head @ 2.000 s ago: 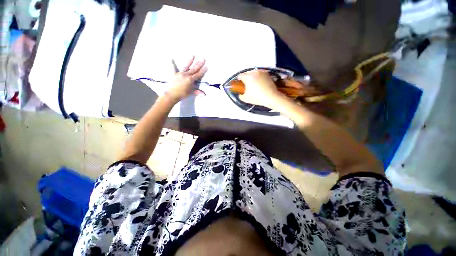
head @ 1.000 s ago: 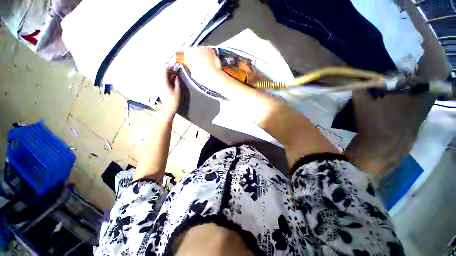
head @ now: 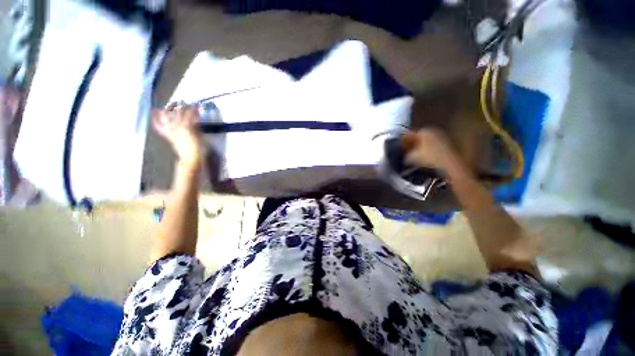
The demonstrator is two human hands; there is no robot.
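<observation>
A white garment panel [head: 285, 149] with a dark navy strip along it lies in front of me, its far side folded unevenly with navy showing. My left hand [head: 179, 128] is at the panel's left end; it is blurred, and whether its fingers grip the cloth cannot be told. My right hand [head: 430, 151] is closed on the steam iron [head: 402, 170] at the panel's right end. The iron is blurred and looks tilted, with its pale rim showing; whether it touches the cloth cannot be told.
White panels with a dark strip [head: 115, 118] lie at the left. Navy pieces [head: 348, 15] lie along the far side. A yellow hose [head: 489, 104] hangs at the right over a blue sheet [head: 526, 132]. A blue crate [head: 87, 323] is on the floor at lower left.
The view swung left and back. The iron, over the panel's left part a second ago, is now at its right end. My left hand remains by the left end. The dark strip now shows uncovered.
</observation>
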